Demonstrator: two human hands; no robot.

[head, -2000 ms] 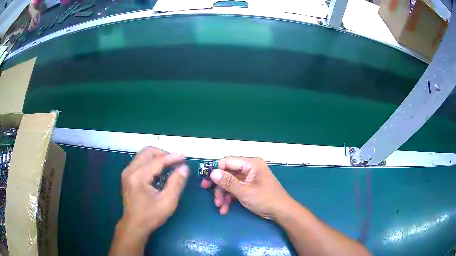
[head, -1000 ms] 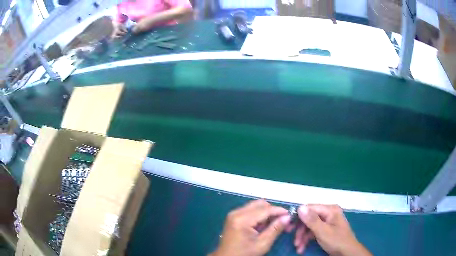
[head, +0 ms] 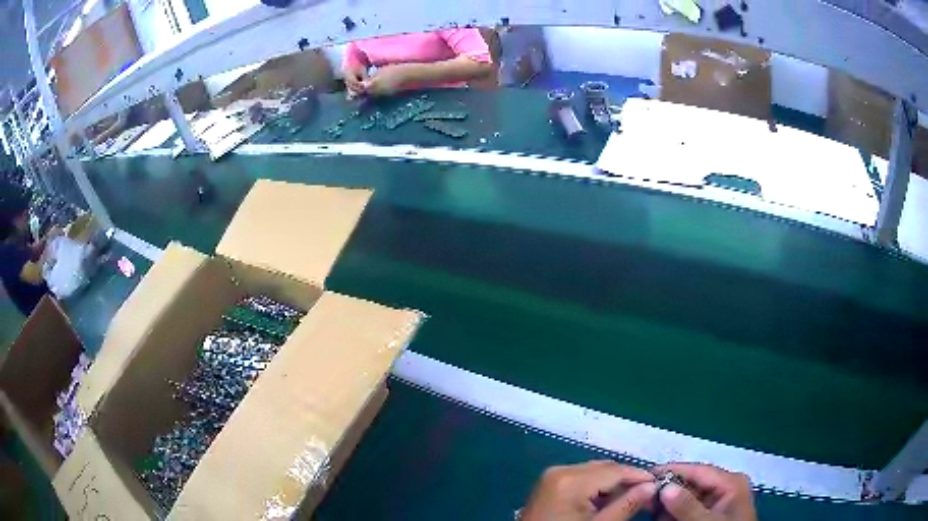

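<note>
A small dark part with light spots, probably a circuit board, is held between the fingertips of both hands at the bottom edge, right of the middle. My left hand pinches it from the left, and my right hand pinches it from the right. The fingers cover most of it, and the lower parts of both hands are cut off by the edge. An open brown carton full of glittering circuit boards stands to the left of my hands.
The green conveyor belt runs beyond the white metal rail. Opposite, a person in pink holds something small near green strips. A white sheet lies at the far right. Another carton and person are at the left.
The view has swung left and up, so the carton and the person in pink show more fully. Both hands now sit lower in the picture, still together on the small part.
</note>
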